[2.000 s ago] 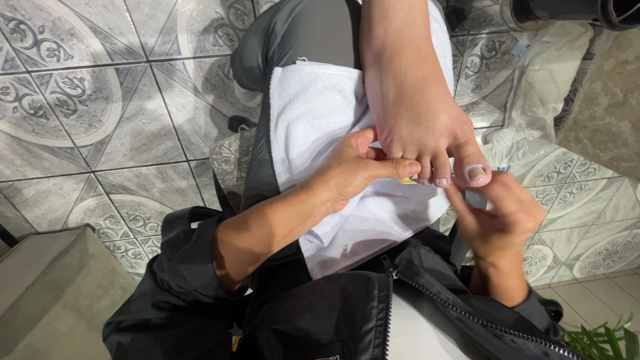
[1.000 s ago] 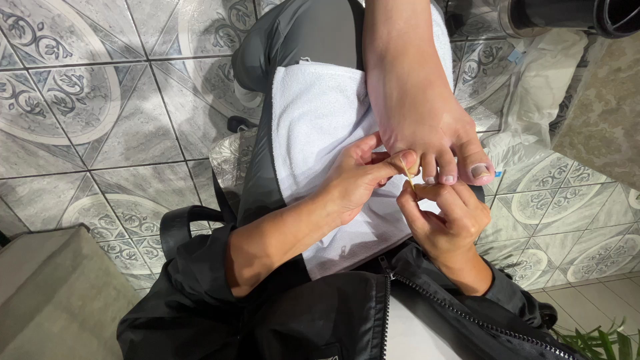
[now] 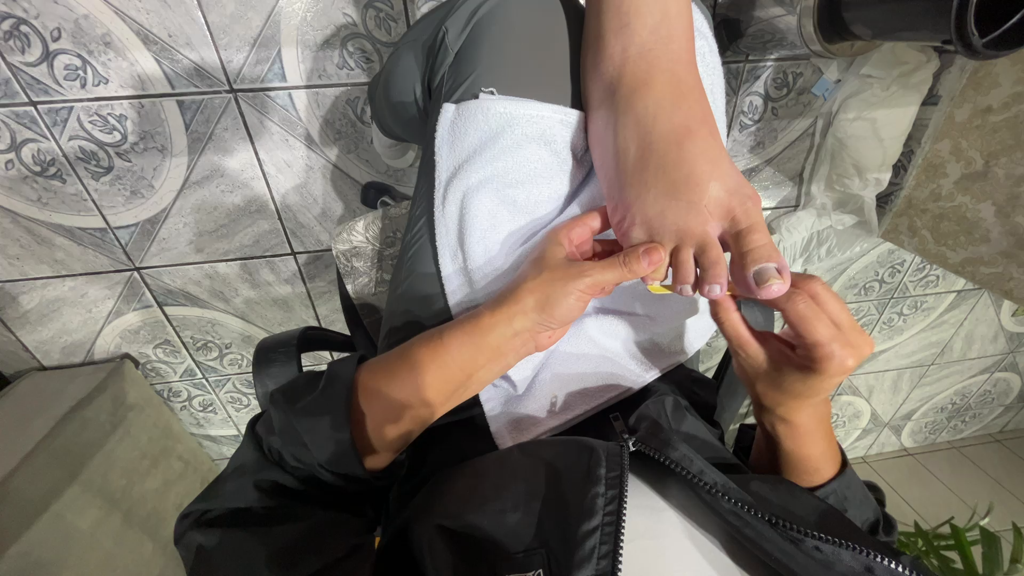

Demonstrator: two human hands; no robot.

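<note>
Another person's bare foot extends down from the top over a white towel on my lap. My left hand grips its outer edge, the thumb lying on the smallest toe. A thin yellow strip shows below the small toes; its full shape is hidden. My right hand is just below the big toe, finger and thumb close together at the strip's right end, partly behind the toe. The toenails look pale, and the big toenail has a greyish-brown patch.
Patterned grey floor tiles surround my legs. A translucent plastic bag lies on the right, near a black cylindrical object. A grey block-like surface stands at lower left; green leaves show at lower right.
My right hand has moved right, from beside my left thumb and the small toes to below the big toe. My left hand stays at the foot's outer edge.
</note>
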